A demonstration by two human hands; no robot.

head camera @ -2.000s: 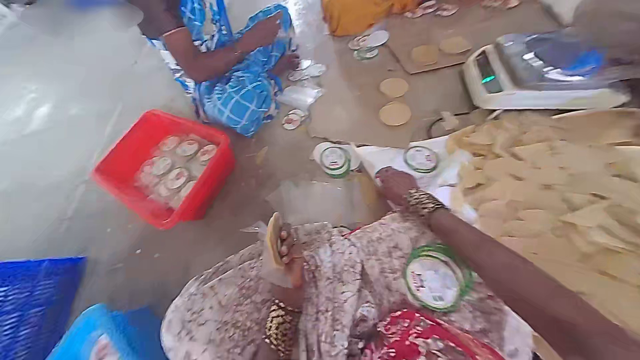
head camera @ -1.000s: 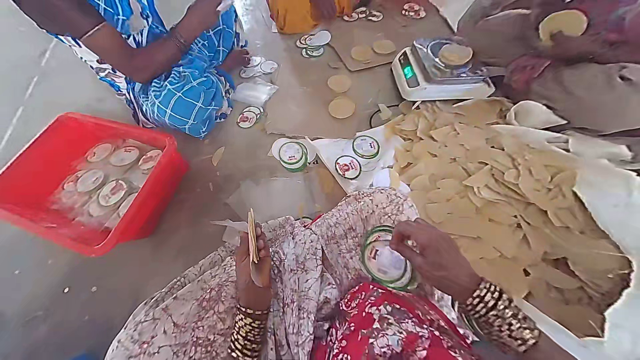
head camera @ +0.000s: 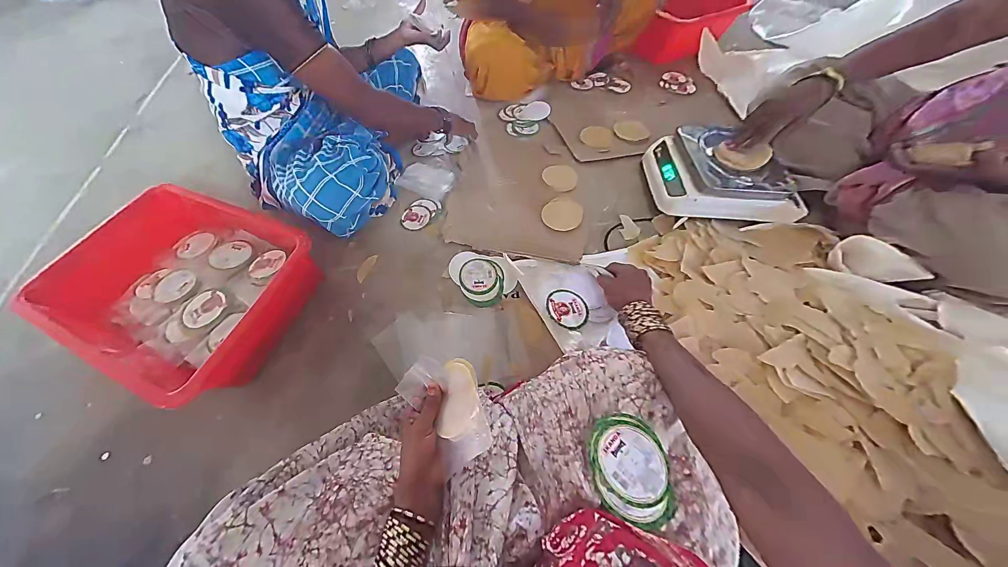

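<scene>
My left hand [head camera: 425, 429] holds a stack of thin, pale round discs [head camera: 458, 400] inside a clear plastic bag [head camera: 470, 450], above my lap. My right hand [head camera: 626, 285] is at the edge of a white sheet, beside a round printed label [head camera: 567, 309]; whether its fingers grip anything is hidden. More green-rimmed round labels [head camera: 632, 470] lie on the patterned cloth over my lap. Another pile of round labels [head camera: 481, 281] rests on the floor left of the sheet. Clear plastic bags [head camera: 417, 342] lie flat in front of my left hand.
At left stands a red plastic tub [head camera: 272, 362] with bagged discs. A heap of thin, pale flat pieces [head camera: 827, 339] spreads at right. Beyond it, a co-worker's hand touches a disc on a digital scale [head camera: 669, 185]. Other co-workers sit ahead, near cardboard [head camera: 504, 213] with pale discs.
My right hand has moved from the labels on my lap forward to the white sheet. My left hand keeps hold of the discs, now turned with their flat side more visible.
</scene>
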